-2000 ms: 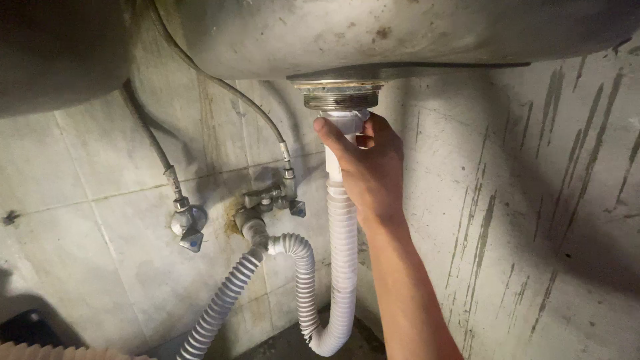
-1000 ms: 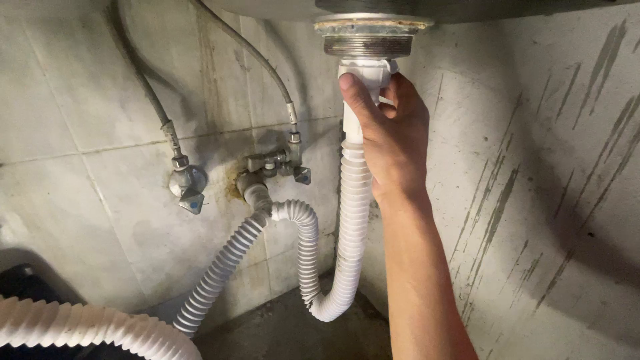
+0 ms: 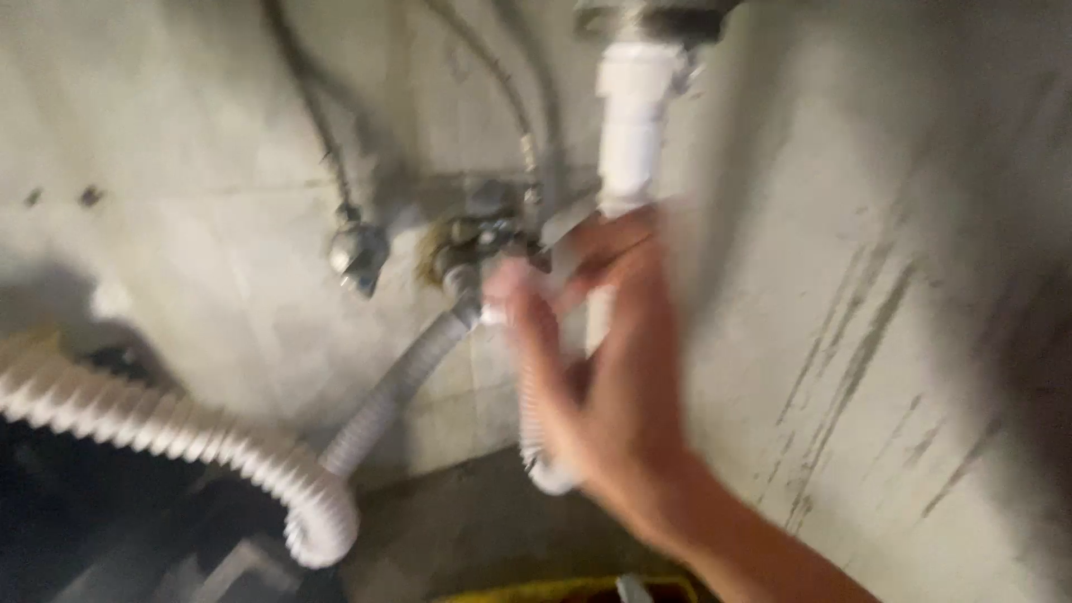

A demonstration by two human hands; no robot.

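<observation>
My right hand (image 3: 615, 335) is blurred, its thumb and fingers apart, in front of the white corrugated drain hose (image 3: 536, 419). I cannot tell whether it touches the hose, and nothing is plainly held. Above the hand, the white plastic drain connector (image 3: 635, 117) hangs upright from the sink drain (image 3: 653, 21). Left of my thumb, a grey corrugated hose (image 3: 402, 385) slopes down from the wall pipe fitting (image 3: 469, 243). My left hand is not in view.
A metal angle valve (image 3: 358, 251) with a supply hose (image 3: 314, 109) is on the tiled wall at left. A thick white corrugated hose (image 3: 193, 419) curves at lower left over dark objects. A yellow-rimmed container (image 3: 569, 590) stands at the bottom edge.
My right hand has left the top of the drain connector and moved down and left, its fingers now apart. The view has shifted, and the yellow-rimmed container now shows at the bottom.
</observation>
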